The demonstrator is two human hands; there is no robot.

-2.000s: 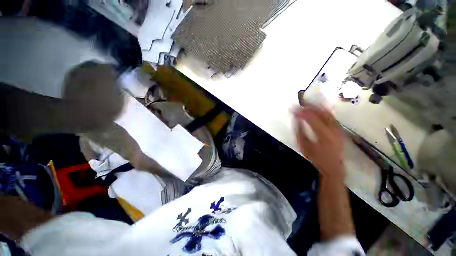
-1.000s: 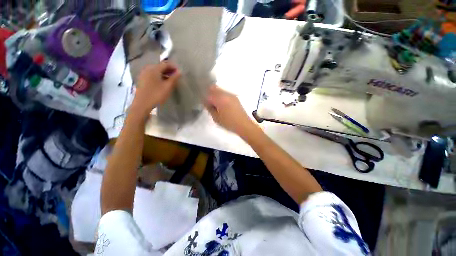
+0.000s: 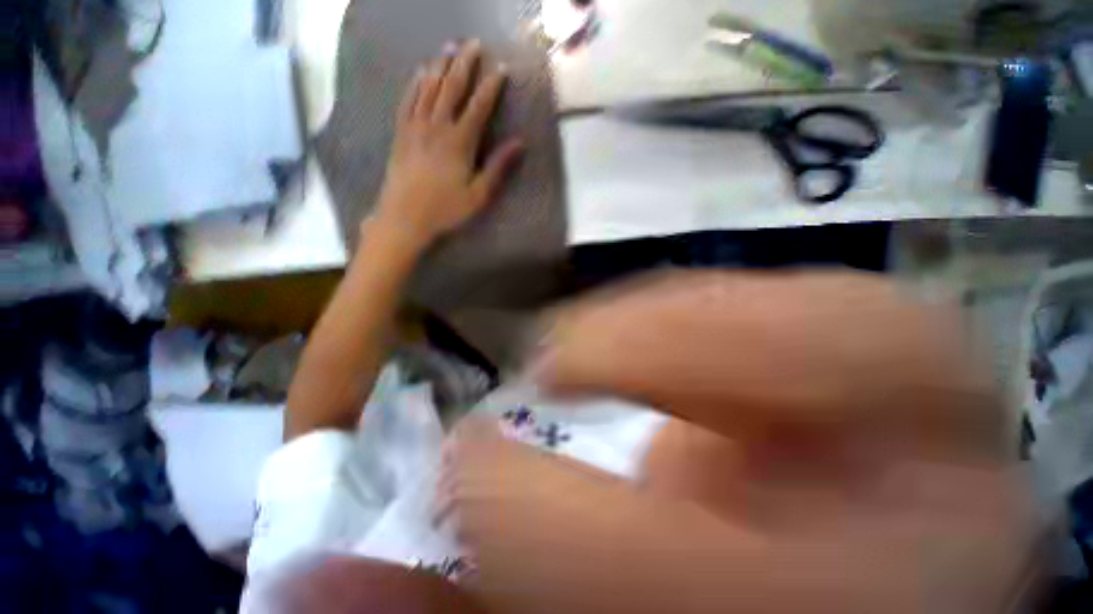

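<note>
A brown-grey woven panel point(image 3: 527, 180) lies on the white table and reaches over its front edge. My left hand point(image 3: 444, 168) rests flat on the panel, fingers spread and gripping nothing. My right hand point(image 3: 767, 420) is large and blurred, very close to the camera at the lower right. Whether it holds anything cannot be told. Its fingers cover part of my shirt and the area below the table.
Black-handled shears point(image 3: 821, 150) lie right of the panel. A green and blue tool point(image 3: 773, 50) lies behind them. A dark flat rectangle point(image 3: 1019, 132) is at the right. White cut pieces point(image 3: 204, 120) lie at left, with another white piece point(image 3: 222, 462) below the table edge.
The brown panel has moved from the back left to nearer the table's front edge. My left hand now lies flat on it. My right hand has left the cloth and come close to the camera.
</note>
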